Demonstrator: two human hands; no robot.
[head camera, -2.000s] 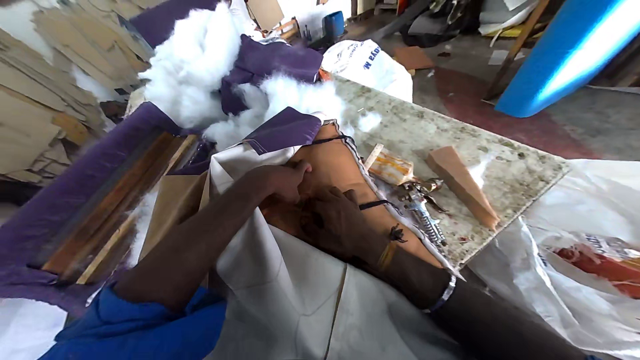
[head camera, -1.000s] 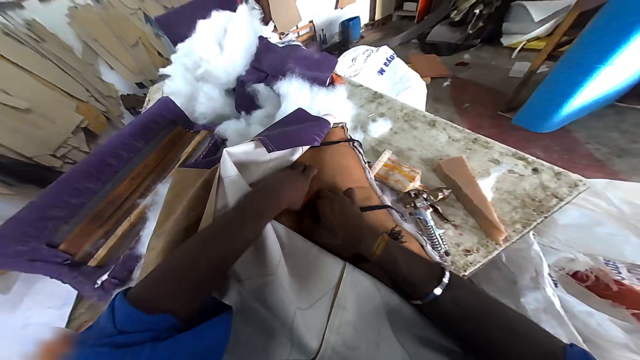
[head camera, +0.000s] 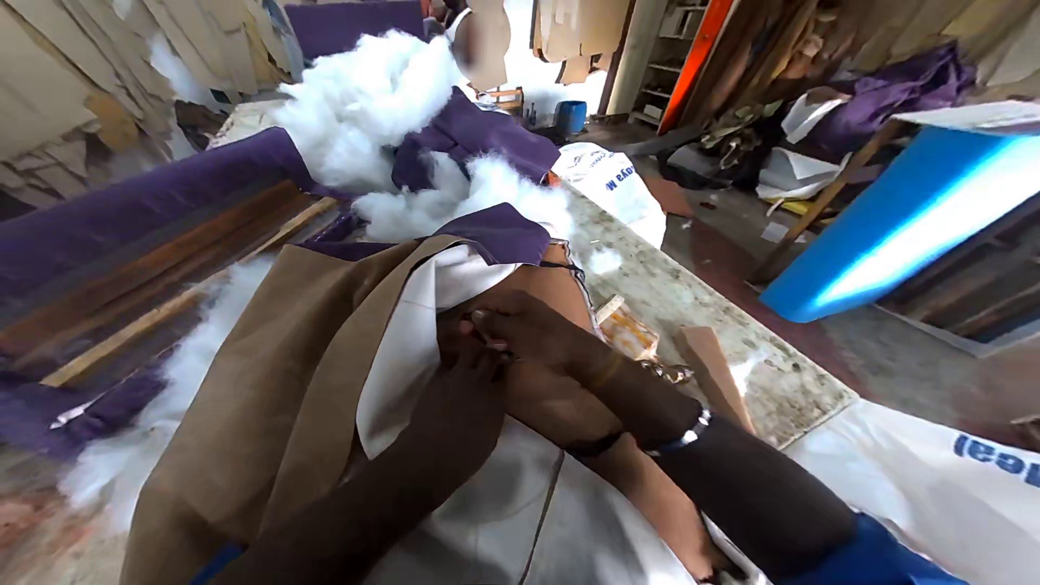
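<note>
My left hand and my right hand meet at the fold between a tan-orange panel and brown fabric with a pale backing. The right fingers are curled with the thumb on top; the left fingers are bent beside them, partly in shadow. What lies between the fingertips is too dark to tell. Dark ties cross the panel's edge. A purple fabric flap lies at the panel's far end. White fibre stuffing is heaped beyond it.
Right of the panel, a worktable holds an orange-and-white packet and a brown wedge-shaped strip. A purple-covered wooden frame is on the left. White sacks stand beyond and at the lower right, below a blue roll.
The brown fabric is lifted and spread further up on the left, with more of it showing. My hands remain together at the panel, the left now lower. The view has shifted.
</note>
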